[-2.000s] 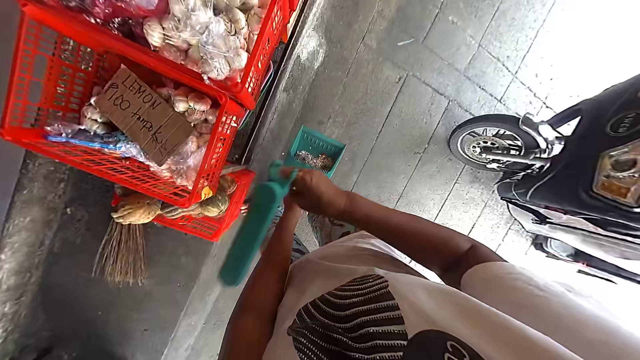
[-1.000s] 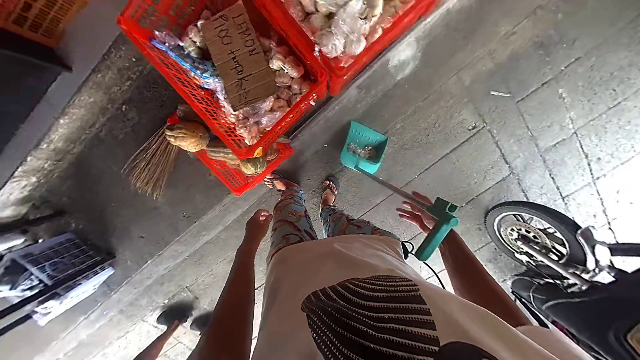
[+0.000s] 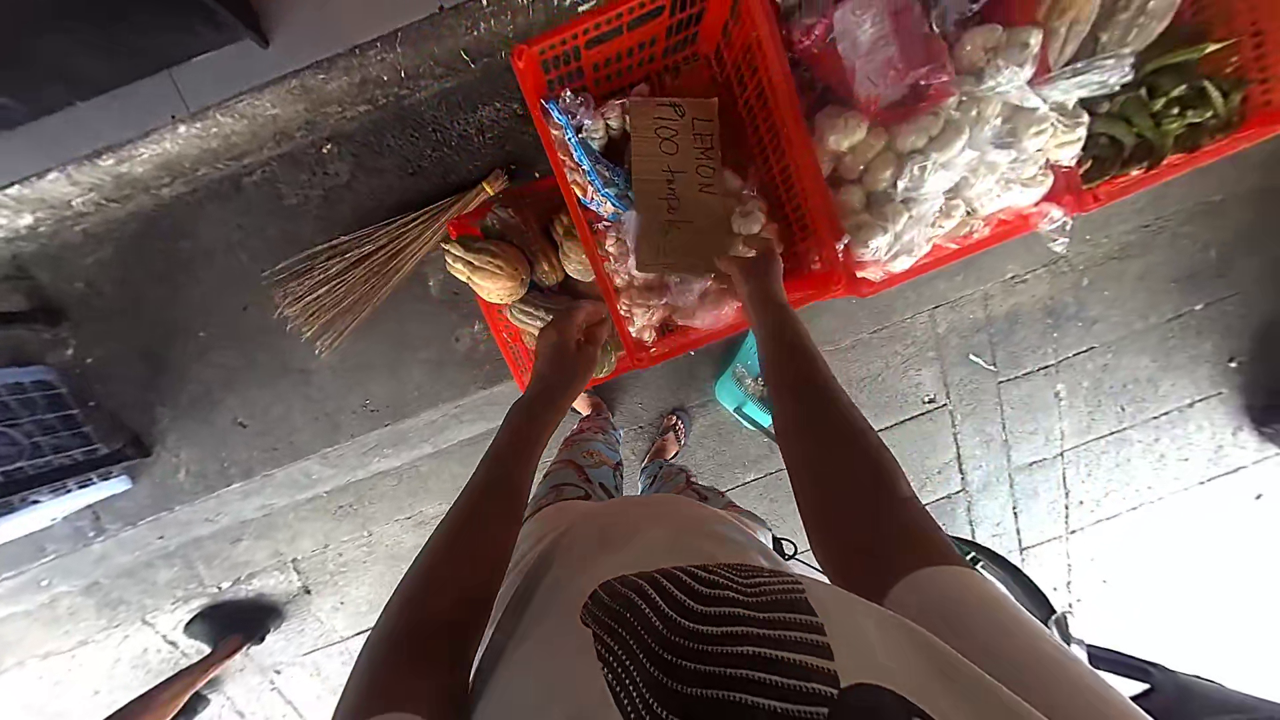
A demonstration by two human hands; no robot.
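Observation:
My right hand (image 3: 752, 268) reaches into a red plastic crate (image 3: 800, 190) of bagged garlic (image 3: 650, 295), at the lower right edge of a cardboard sign (image 3: 676, 185) with handwriting; whether it grips the sign or a garlic bulb cannot be told. Over a lower red crate (image 3: 497, 335) that holds several squashes (image 3: 487, 268), my left hand (image 3: 575, 335) hangs with its fingers curled, and I cannot see whether anything is in them. A teal dustpan (image 3: 742, 385) stands on the pavement, partly hidden behind my right forearm.
A stick broom (image 3: 385, 260) lies left of the squashes. Another red crate with bagged garlic (image 3: 930, 150) and green vegetables (image 3: 1165, 115) stands at the upper right. A dark plastic crate (image 3: 50, 430) is at the far left, another person's leg (image 3: 185, 680) at the lower left, a motorcycle (image 3: 1130, 670) at the lower right.
The teal dustpan's handle, by my right hand a second ago, is no longer there. Both hands have moved forward to the red crates. The view has shifted toward the crates.

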